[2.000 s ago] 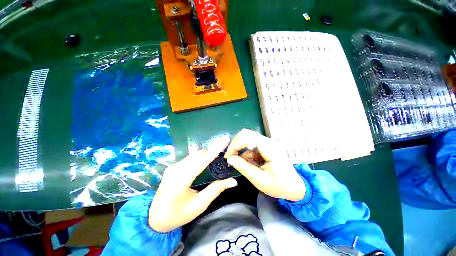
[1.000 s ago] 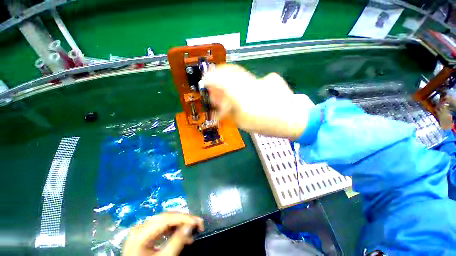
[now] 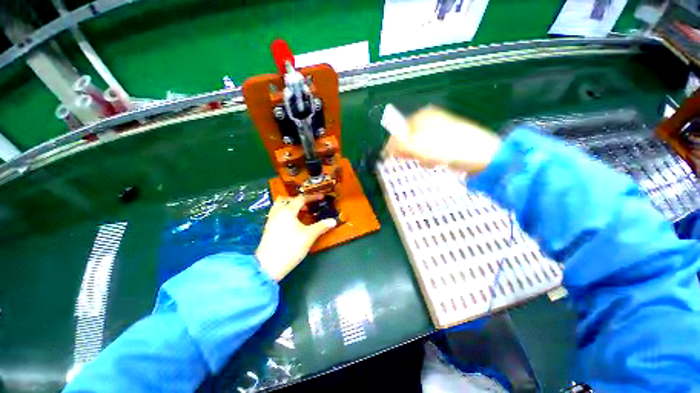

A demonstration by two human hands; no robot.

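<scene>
The orange-brown press (image 3: pixel 357 207) stands upright in front of me with its red handle (image 3: pixel 282 55) raised. My left hand (image 3: pixel 290 234) is at the press base, thumb and fingers around the black jig nest (image 3: pixel 325 207). Whether they hold a small part there is hidden. My right hand (image 3: pixel 445 138) is motion-blurred above the far end of the white foam parts tray (image 3: pixel 468 238). A pale shape (image 3: pixel 395 121) shows at its fingertips; I cannot tell what it is.
Blue film in a clear bag (image 3: pixel 184 246) lies left of the press, partly under my left sleeve. A whitish gridded strip (image 3: pixel 96 284) lies far left, a small gridded sheet (image 3: pixel 353 311) near the front edge, clear blister trays (image 3: pixel 629 153) at right. A loose black part (image 3: pixel 128 193) lies back left.
My left hand has moved from the front edge up to the press nest. My right hand has left the press handle and moved right over the foam tray. The red handle now shows raised.
</scene>
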